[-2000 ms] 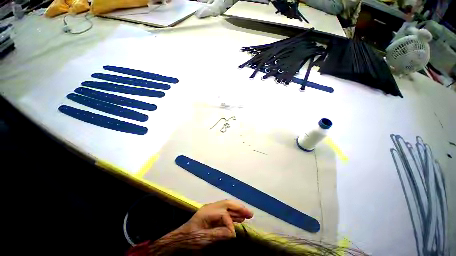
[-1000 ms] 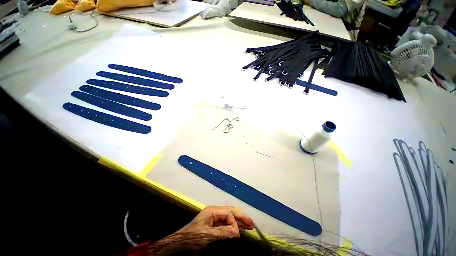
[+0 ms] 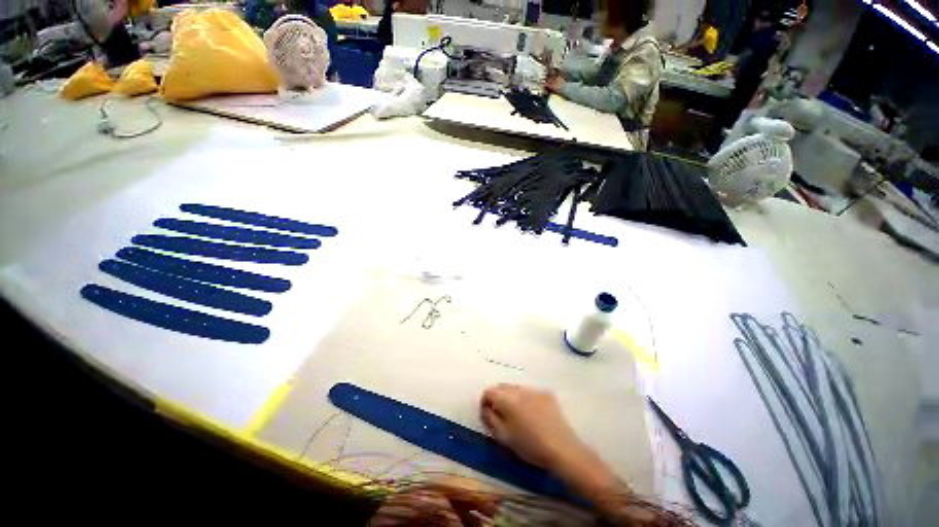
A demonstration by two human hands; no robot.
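Observation:
A dark blue strap piece (image 3: 407, 419) lies slantwise on the beige board (image 3: 340, 355), small pale dots along it. My right hand (image 3: 523, 420) is over its middle, coming from the lower right, with fingers curled; whether it pinches a needle or thread is too small to tell. My left hand (image 3: 438, 506) is cut off at the bottom edge and partly behind hair, so its fingers are unclear. The white thread cone (image 3: 590, 325) stands upright at the board's upper right. Dark green-handled scissors (image 3: 706, 468) lie right of my right hand. A thin bent piece (image 3: 427, 311) lies mid-board.
Several blue straps (image 3: 196, 276) lie in a row at left. Black straps (image 3: 535, 188) are heaped at the far side. Grey-blue looped strips (image 3: 808, 401) lie at right. A white fan (image 3: 752, 168) and yellow bags (image 3: 214, 54) stand farther back. A person (image 3: 630, 82) is beyond the table.
The view has tilted up, showing more of the room. My right hand has come in over the strap. My left hand now sits lower at the bottom edge. The scissors are now visible at right.

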